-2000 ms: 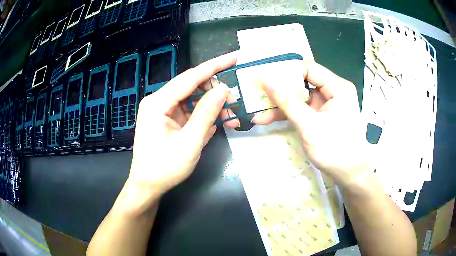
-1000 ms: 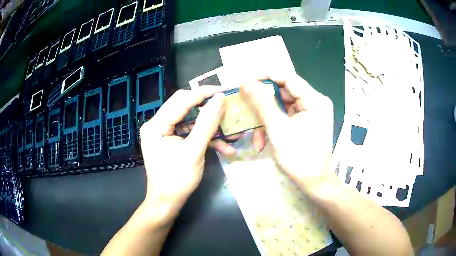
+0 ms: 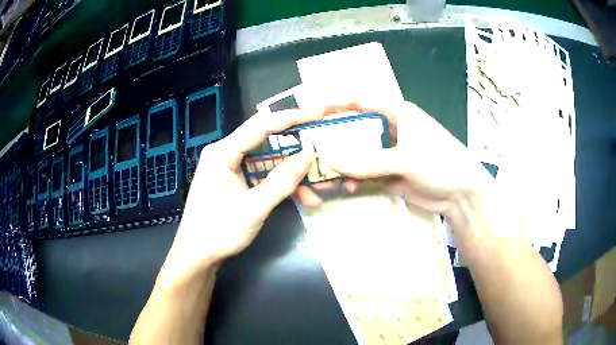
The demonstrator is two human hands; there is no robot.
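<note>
A blue phone front housing (image 3: 388,130) is held sideways in both hands, its keypad end to the left. A pale screen adhesive (image 3: 354,138) covers its window opening. My left hand (image 3: 233,182) grips the keypad end, with its thumb at the window's left edge. My right hand (image 3: 419,162) is at the right end, with its thumb lying across the adhesive's lower part. Its other fingers are partly hidden behind the housing. The long adhesive sheet (image 3: 385,269) lies below the hands; the housing and hands hide part of it.
A glossy black blister tray (image 3: 165,77) at left holds rows of housings, several with pale window frames. Spent white sheets (image 3: 540,148) with cutouts lie at right, with tan scraps (image 3: 496,84) on them. A pale rail (image 3: 311,34) runs along the back. Cardboard (image 3: 571,290) shows at lower right.
The housing has come lower and lies more level than one second ago. My right thumb has moved down along the adhesive, which now looks whiter. Two seconds ago the housing was higher up.
</note>
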